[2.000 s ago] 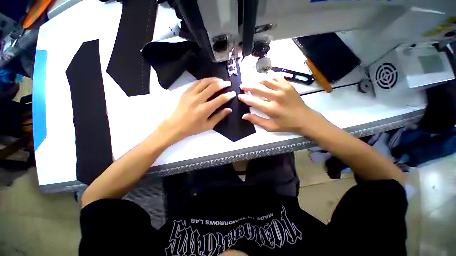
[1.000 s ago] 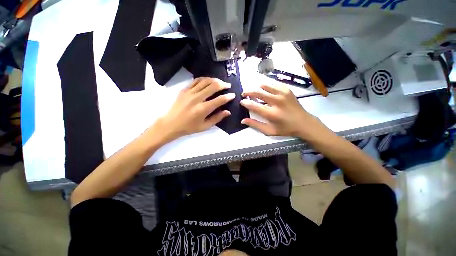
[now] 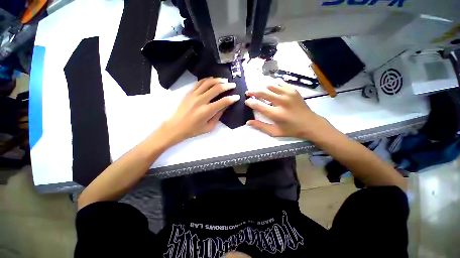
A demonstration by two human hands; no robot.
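A black fabric panel [image 3: 236, 115] lies lengthwise under the presser foot [image 3: 236, 68] of the white sewing machine [image 3: 312, 22], its pointed end toward me. My left hand [image 3: 204, 105] lies flat on the panel's left side, fingers spread. My right hand [image 3: 277, 108] rests at the panel's right edge, fingertips touching it, fingers apart. Neither hand closes around anything. The needle is lost in the glare. Folded black cloth [image 3: 170, 60] lies left of the machine head.
A black panel [image 3: 88, 111] lies at left, another with stitch dots [image 3: 132, 50] behind it. Black snips [image 3: 297, 79], an orange-brown stick [image 3: 324, 80] and a dark pad [image 3: 335, 60] lie right of the foot. The table's grey front edge [image 3: 227, 157] runs before me.
The panel has moved away from me under the foot, so less of it shows before my hands. My hands stay beside the foot. The whole view has shifted slightly.
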